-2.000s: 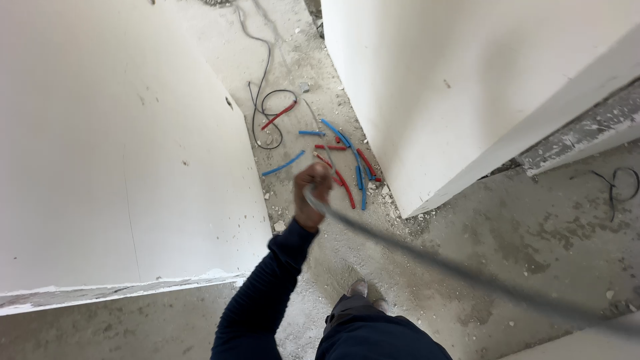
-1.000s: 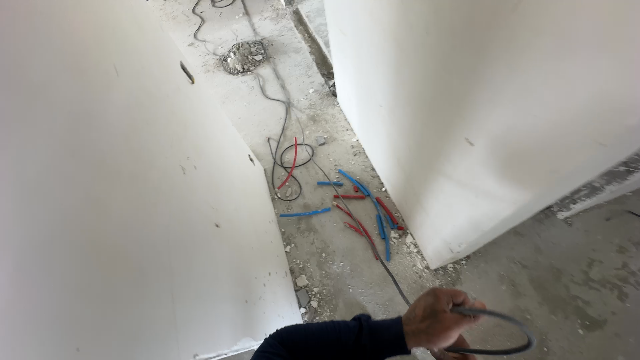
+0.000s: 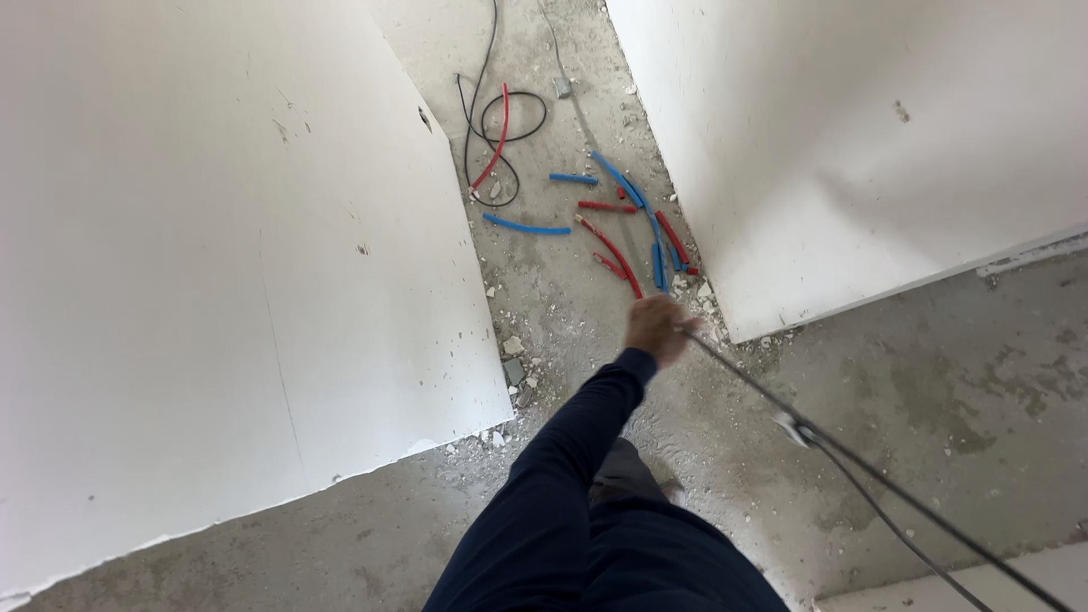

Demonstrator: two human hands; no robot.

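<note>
My left hand [image 3: 657, 327], in a dark blue sleeve, is closed around a dark cable [image 3: 756, 387], slightly blurred. From the fist the cable runs taut down to the lower right corner. A second strand [image 3: 884, 510] hangs beside it, with a small pale, blurred item [image 3: 795, 431] where the two meet. Just beyond my fist, cut pieces of red tube [image 3: 608, 206] and blue tube [image 3: 527, 225] lie scattered on the concrete floor. A thin black cable [image 3: 514, 138] lies in loops farther up at the left. My right hand is out of view.
White wall panels or wall faces stand on both sides, left [image 3: 255, 255] and right [image 3: 807, 170], with a passage between them. Rubble [image 3: 514, 370] lies along the left wall's corner, and more broken bits [image 3: 705, 293] lie by the right corner. My shoe and trouser leg show below.
My left hand, at the lower right one second ago with a cable loop, is now farther up beside the tube pieces. The cable stretches from it to the lower right again.
</note>
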